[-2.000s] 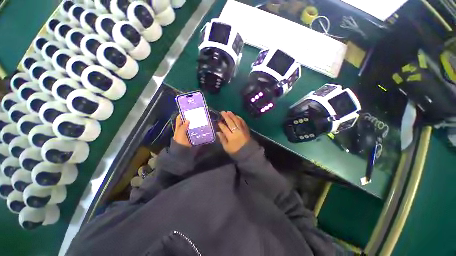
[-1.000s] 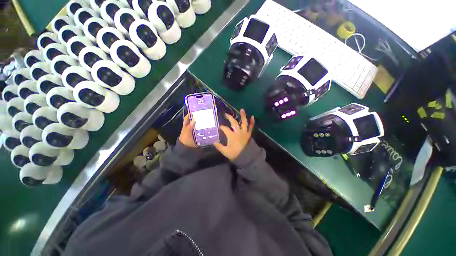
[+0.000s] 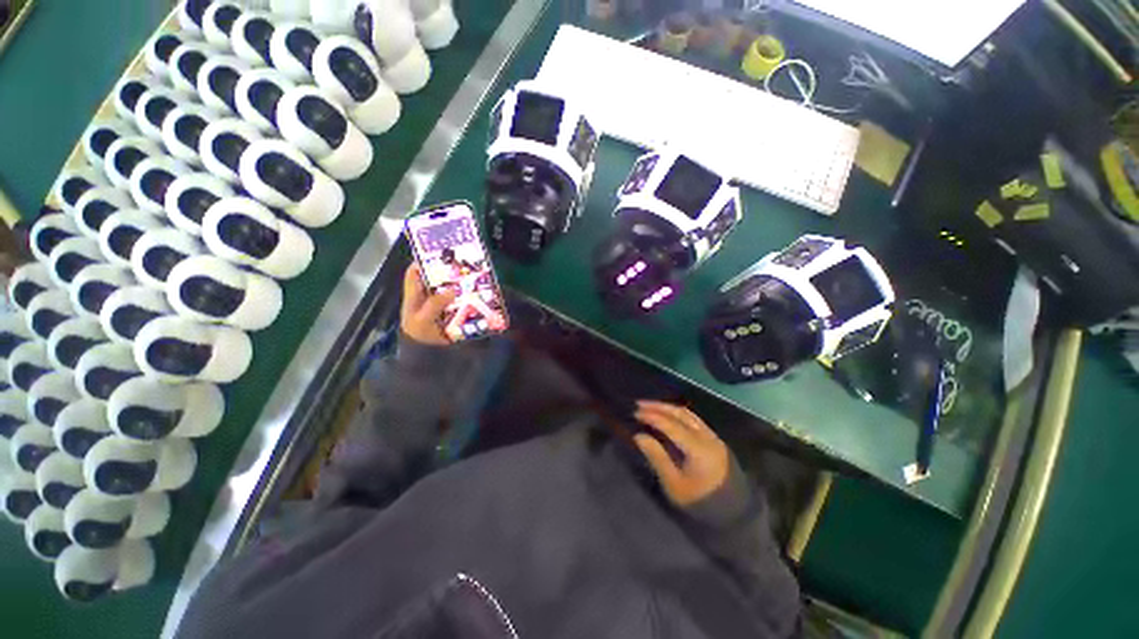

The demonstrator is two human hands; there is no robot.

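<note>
My left hand (image 3: 427, 308) holds a smartphone (image 3: 457, 271) with a lit, colourful screen, left of the cameras at the bench's front edge. My right hand (image 3: 685, 452) is empty, fingers apart and partly curled, near my body below the bench edge. Three dome cameras with black ball heads and white housings stand on the green bench: the left one (image 3: 538, 169), the middle one (image 3: 665, 231) with pink-purple lit lamps, and the right one (image 3: 799, 310) with pale dots.
Rows of white capsule cameras (image 3: 241, 231) fill the left table beyond a metal edge (image 3: 327, 281). A white keyboard (image 3: 712, 112) lies behind the dome cameras. A blue-black pen (image 3: 931, 418) lies on the black mat at right. A bulky black machine (image 3: 1062, 212) with yellow stickers stands behind it.
My left hand has moved the phone slightly left and up, and its screen shows a different picture. My right hand has moved away from the phone, down and right. The view has shifted.
</note>
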